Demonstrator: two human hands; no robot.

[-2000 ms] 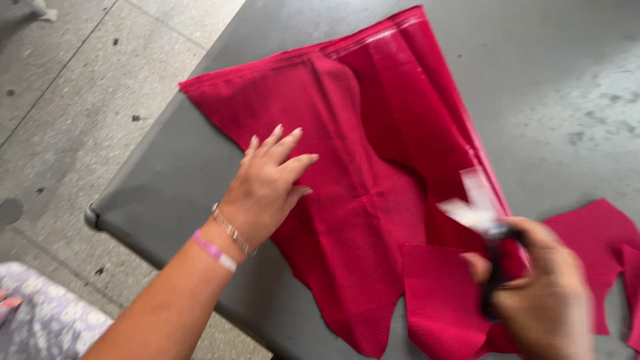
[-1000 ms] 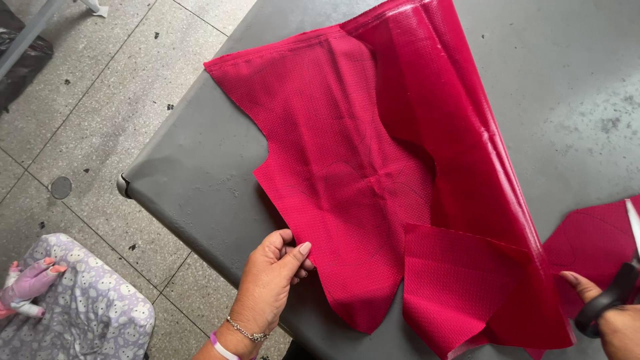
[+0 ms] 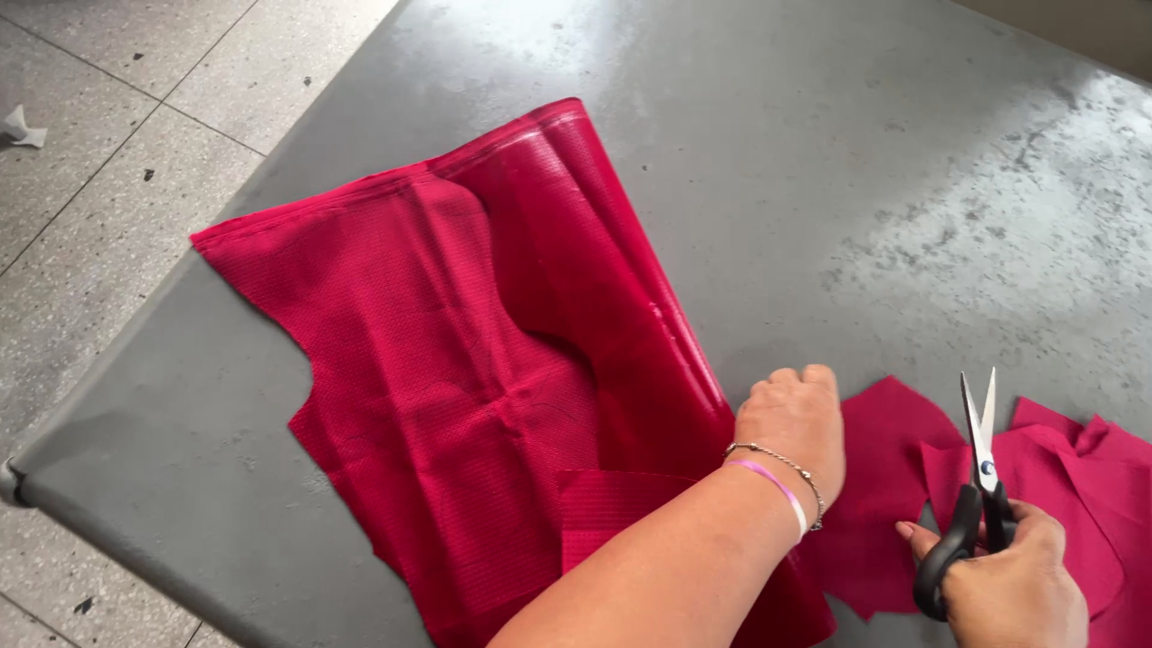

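Observation:
My left hand, with a chain bracelet and a pink-and-white band at the wrist, reaches across the large crimson fabric. Its fingers curl down at the fabric's right edge, beside a smaller cut crimson piece; whether they pinch anything is hidden. The fabric has a dull textured face and a glossy folded part. My right hand holds black-handled scissors, blades slightly apart and pointing away from me, over the cut pieces. Several more crimson pieces overlap at the lower right.
The grey tabletop has worn, shiny patches at the right. Its rounded edge and corner lie at the left, above a speckled tiled floor. A white scrap is on the floor.
My left hand has moved from the large fabric's left edge across to its right side. The scissors have come further into view, with more of the cut pieces showing.

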